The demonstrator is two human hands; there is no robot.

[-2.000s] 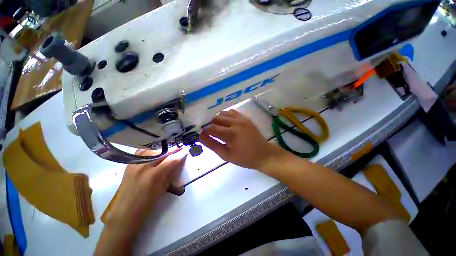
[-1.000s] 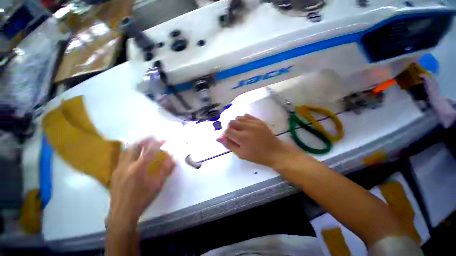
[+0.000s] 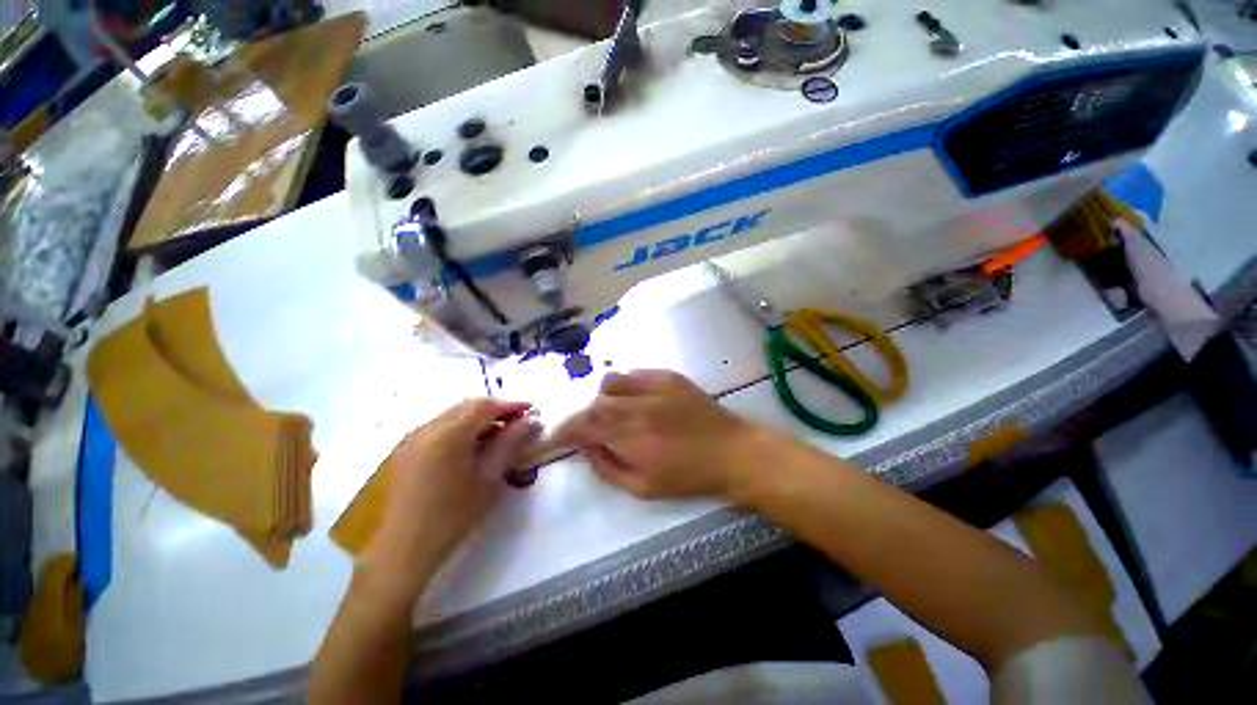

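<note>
My left hand [image 3: 448, 475] and my right hand [image 3: 662, 434] are close together on the white table, just in front of the lit presser foot area [image 3: 568, 342]. The fingertips of both are pinched and face each other. A small pale tan sliver shows between them, too small to name or to tell which hand has it. A mustard fabric piece [image 3: 363, 515] shows beside my left hand, partly hidden by it; I cannot tell if the hand touches it. The white JACK sewing machine [image 3: 813, 186] stands behind the hands.
Scissors with green and yellow handles [image 3: 827, 372] lie right of my right hand. Stacked mustard panels [image 3: 207, 427] lie at the left. A small metal part with an orange piece [image 3: 965, 291] is at the right. More mustard pieces [image 3: 1068, 551] lie below the ruler-marked edge [image 3: 662, 551].
My left hand has moved right and my right hand slightly down, so they now meet in front of the needle area. Earlier, my left hand was apart with a mustard patch showing at its fingers.
</note>
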